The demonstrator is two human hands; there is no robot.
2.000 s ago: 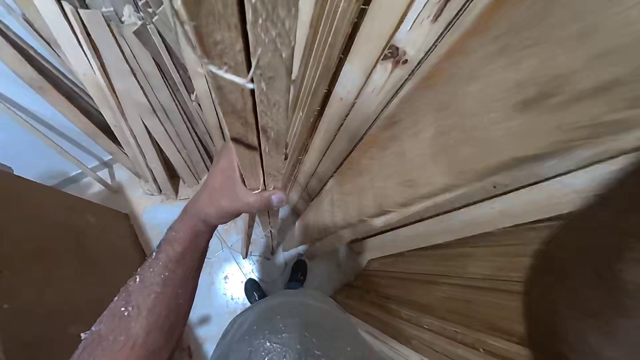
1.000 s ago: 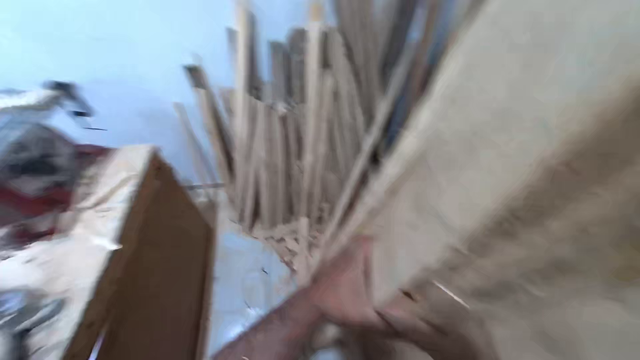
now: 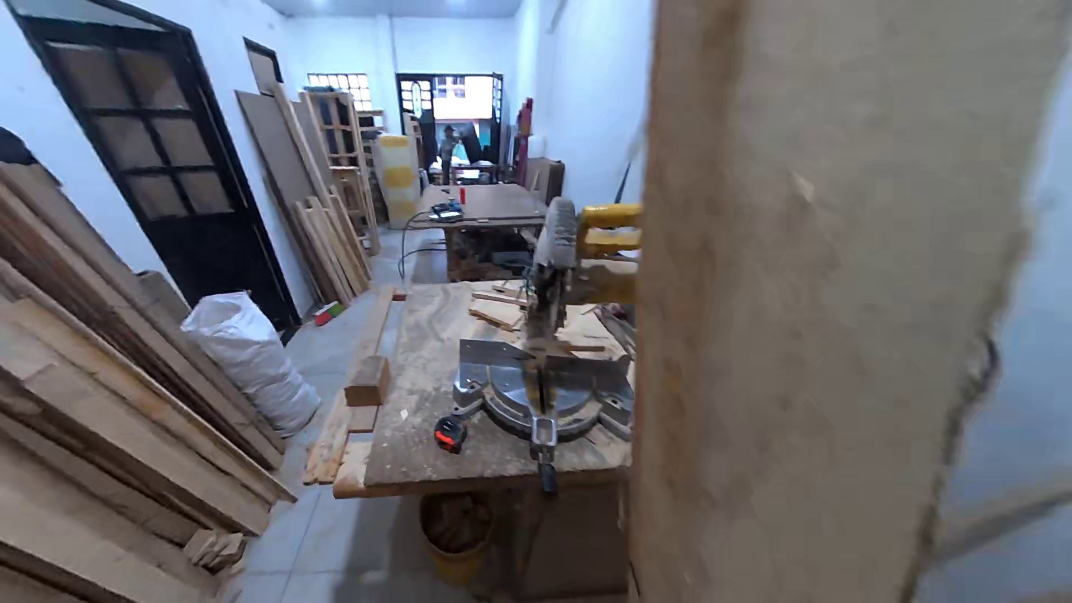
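A wide wooden board [image 3: 821, 301] stands upright very close to the camera and fills much of the right side of the view. Neither of my hands shows now, so what holds the board cannot be seen. Left of the board, a miter saw [image 3: 544, 385] with a yellow handle sits on a wooden workbench [image 3: 419, 461], its right part hidden by the board. A tape measure [image 3: 450, 435] lies by the saw's left foot, and thin wood offcuts [image 3: 494, 318] lie behind the saw. A wood block [image 3: 367, 381] rests on strips at the bench's left edge.
Long planks [image 3: 142, 385] lean at the left, beside a white sack [image 3: 251, 360]. A bucket [image 3: 456, 532] with wood scraps stands under the bench front. Farther back are another table [image 3: 486, 201] with a power tool and cable, leaning boards [image 3: 331, 243] and a distant person [image 3: 448, 155].
The view has swung from the floor and leaning wood strips to the length of the workshop. The hand seen gripping wood two seconds ago is out of view.
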